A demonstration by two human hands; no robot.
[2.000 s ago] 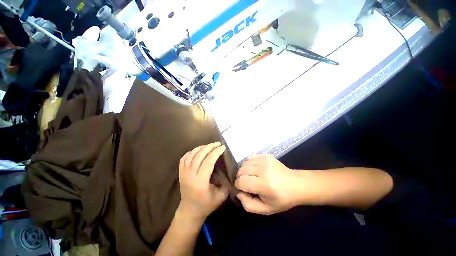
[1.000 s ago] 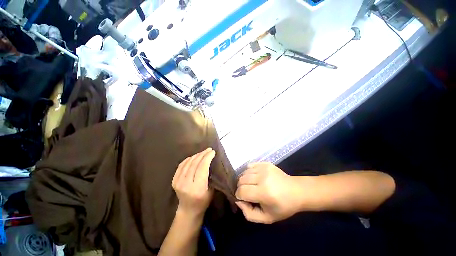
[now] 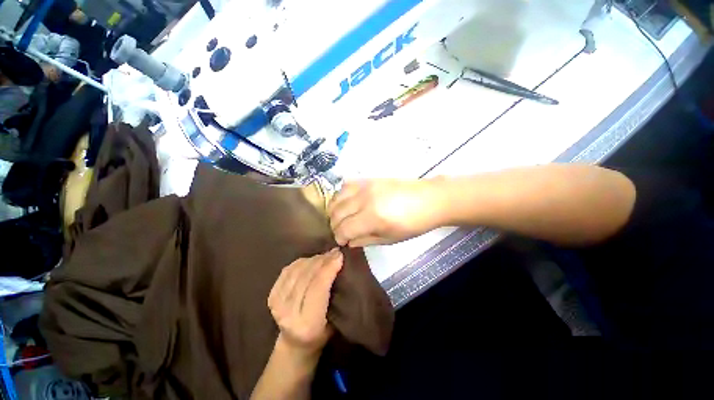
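Note:
The brown fabric (image 3: 235,258) runs from under the needle area (image 3: 315,160) of the white sewing machine (image 3: 258,47) towards me and drapes over the left side. My right hand (image 3: 384,211) pinches the cloth's right edge just in front of the presser foot. My left hand (image 3: 304,301) holds the same edge closer to me, its fingertips almost touching the right hand's. A flap of cloth hangs below the two hands. The fold between my fingertips is mostly hidden.
Thread snips (image 3: 403,98) and dark tweezers (image 3: 510,86) lie on the machine bed under the arm. A measuring strip (image 3: 438,269) runs along the table's front edge. A grey post (image 3: 147,62) sticks out of the machine head. Dark cloth is heaped at the far left.
My right hand has moved up along the cloth edge, close to the presser foot. My left hand stays lower on the cloth, its fingertips slightly further down. The lower cloth corner now hangs loose.

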